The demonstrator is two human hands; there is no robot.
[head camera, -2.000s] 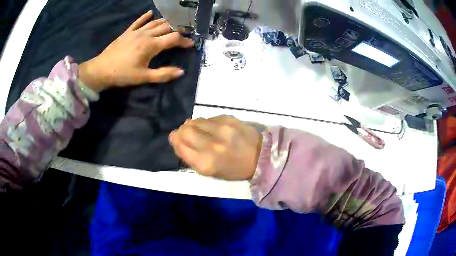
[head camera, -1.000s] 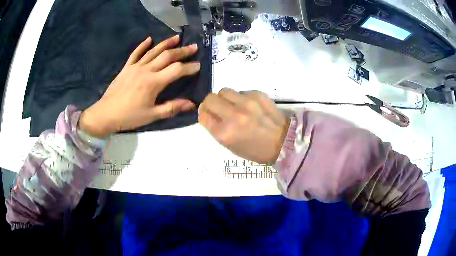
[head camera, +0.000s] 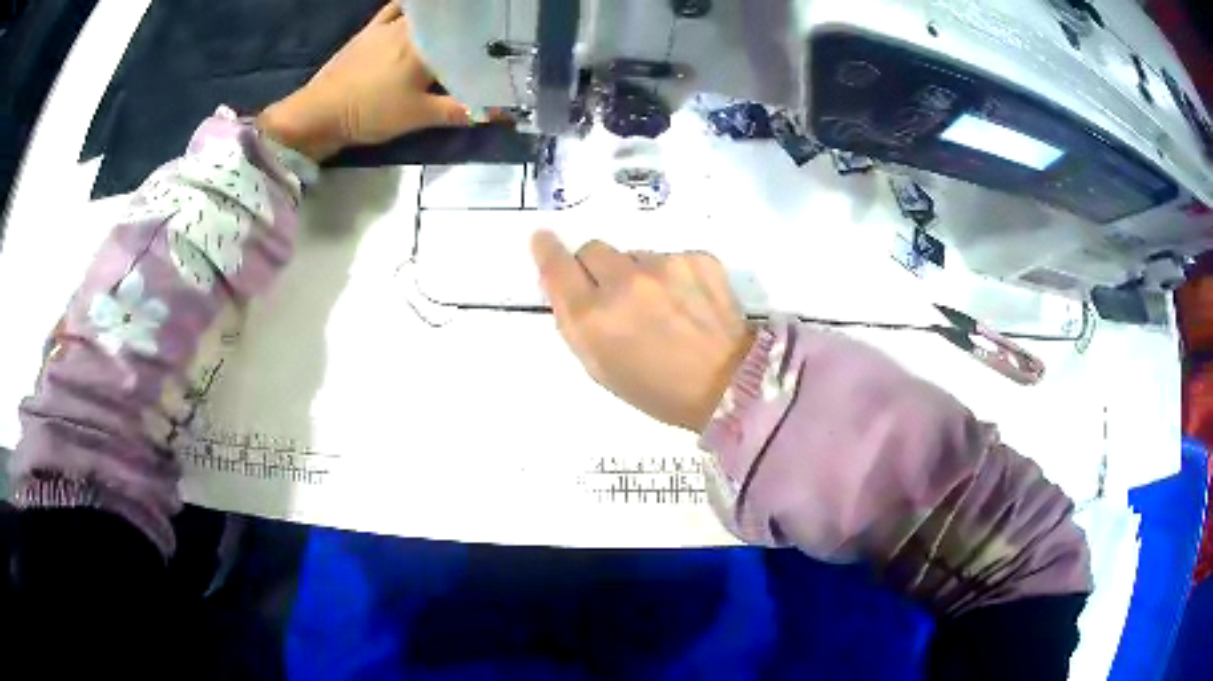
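A black fabric panel [head camera: 200,80] lies at the upper left, its near edge reaching the needle area of the white sewing machine [head camera: 878,40]. My left hand [head camera: 379,93] lies on the panel close to its near edge, fingers spread toward the presser foot [head camera: 545,140]; its upper fingers are partly hidden by the machine head. My right hand [head camera: 645,319] is off the fabric, over the white table just in front of the needle area. Its index finger points toward the presser foot, the other fingers are curled, and nothing shows in it.
Snips with reddish handles [head camera: 1011,357] lie at the right of the table [head camera: 439,492]. Small dark glossy squares [head camera: 918,226] are scattered under the machine arm. Printed scale marks run along the front edge. A blue bin [head camera: 1171,545] stands at the lower right.
The panel has moved up and away under the machine head, uncovering the white table in front. My left hand has moved up with it. My right hand has come off the fabric edge.
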